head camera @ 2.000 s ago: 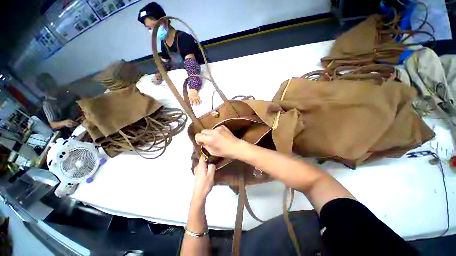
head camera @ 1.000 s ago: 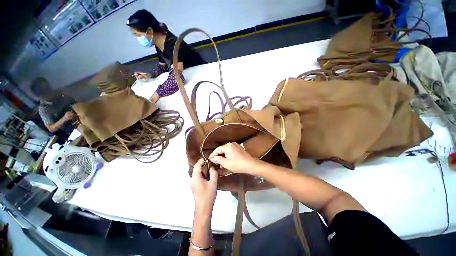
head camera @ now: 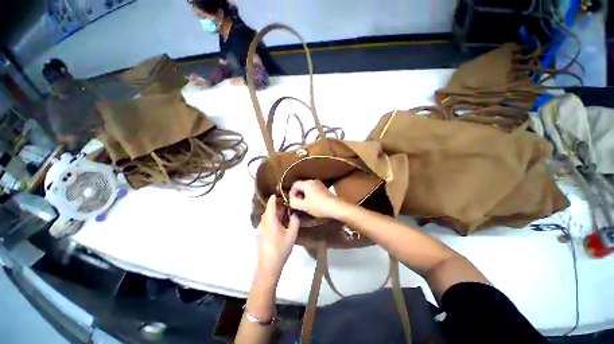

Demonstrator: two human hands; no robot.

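Observation:
A brown tote bag (head camera: 330, 236) stands mouth-up on the white table in front of me. One handle (head camera: 259, 111) stands up beyond it and the other hangs toward me. The gold zipper line (head camera: 316, 158) curves along its open mouth. My left hand (head camera: 276, 225) pinches the bag's left end at the mouth. My right hand (head camera: 313, 200) is inside the mouth with its fingertips close to the left ones, on the zipper edge. What the fingertips hold is too small to tell. A shiny metal piece (head camera: 351, 233) shows on the near side.
Piled brown totes (head camera: 471, 171) lie right, touching the bag. More brown bags (head camera: 151, 127) lie left, beside a white fan (head camera: 84, 190). Cream bags (head camera: 572, 127), a red can (head camera: 596, 243) and a black cord (head camera: 575, 282) are right. A masked person (head camera: 235, 44) sits opposite; another person (head camera: 67, 104) is far left.
The view has shifted. My right hand has gone from the mouth's rim down into the opening, close to my left fingertips. The bag mouth gapes wider. The person opposite has moved their arms.

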